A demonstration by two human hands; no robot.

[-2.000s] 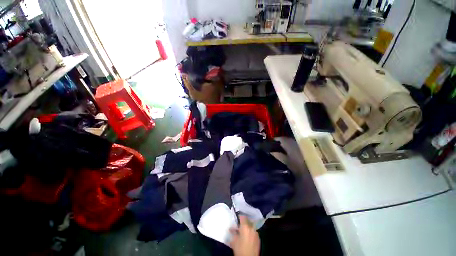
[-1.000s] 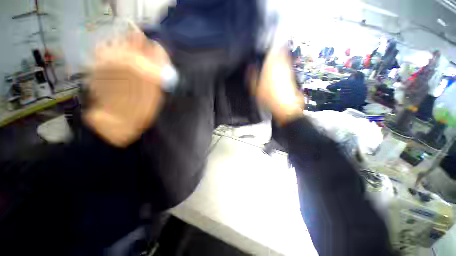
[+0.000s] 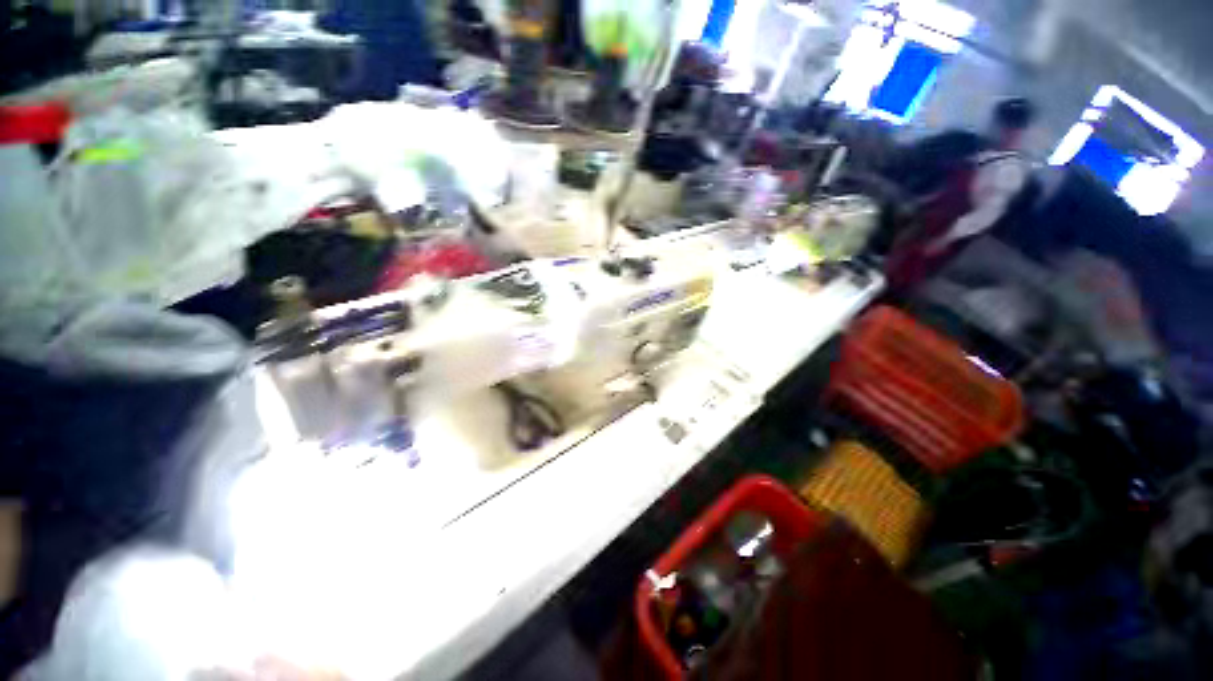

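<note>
A navy garment with a grey inner side (image 3: 113,426) stands bunched at the left, blurred, on the glaring white table (image 3: 399,572). White cloth (image 3: 146,619) lies below it. A skin-toned sliver at the left edge, probably my left hand (image 3: 8,545), is beside the garment. Another blurred sliver at the bottom edge, probably my right hand (image 3: 295,669), is by the white cloth. Grip is unclear for both. The cream sewing machine (image 3: 532,333) is in the centre, with black-handled scissors (image 3: 530,415) under its arm.
Plastic bags and white cloth (image 3: 399,153) are piled behind the machine. Red crates (image 3: 918,386) stand on the floor at right; a red basket (image 3: 652,605) holding small items is nearer, with a yellow slatted thing (image 3: 865,499) beside it. A person (image 3: 971,200) is at the back right.
The view has swung right from the garment pile, past the raised navy garment, to the machine. The garment is now lower at the left, and both hands have moved almost out of view.
</note>
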